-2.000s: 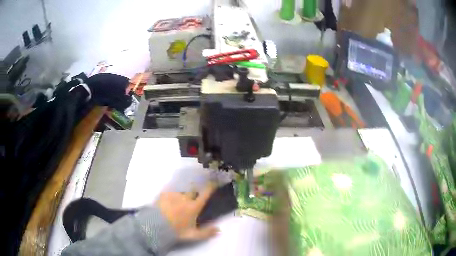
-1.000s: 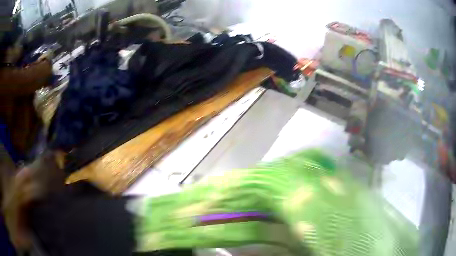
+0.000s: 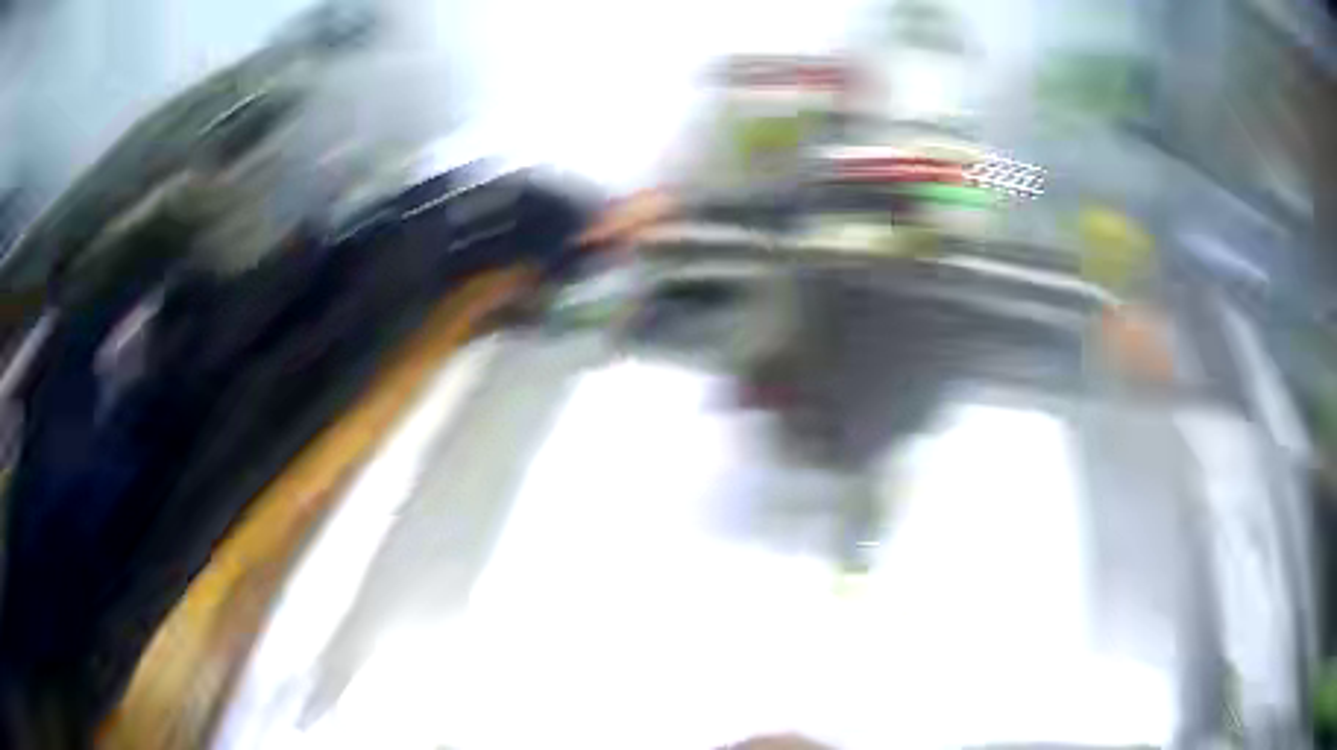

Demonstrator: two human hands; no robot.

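Observation:
The view is heavily blurred. The dark sewing machine head (image 3: pixel 865 344) stands right of centre. A small light piece at the presser foot (image 3: pixel 856 564) shows below it over the white sheet (image 3: pixel 645 513). No green bag shows under the head. Neither of my hands can be made out. A small brownish patch cut off by the bottom edge may be part of a hand, but I cannot tell.
A dark pile of straps (image 3: pixel 249 396) lies at left beside a wooden board edge (image 3: pixel 279 528). Behind the machine head are a blurred red tool (image 3: pixel 902 170), a yellow cup (image 3: pixel 1114 246) and an orange thing (image 3: pixel 1138 344). The grey table (image 3: pixel 440 484) runs along the left.
The view has swung back from the left to the machine. The green bag with the purple strip, and the dark thing at lower left, have left the view.

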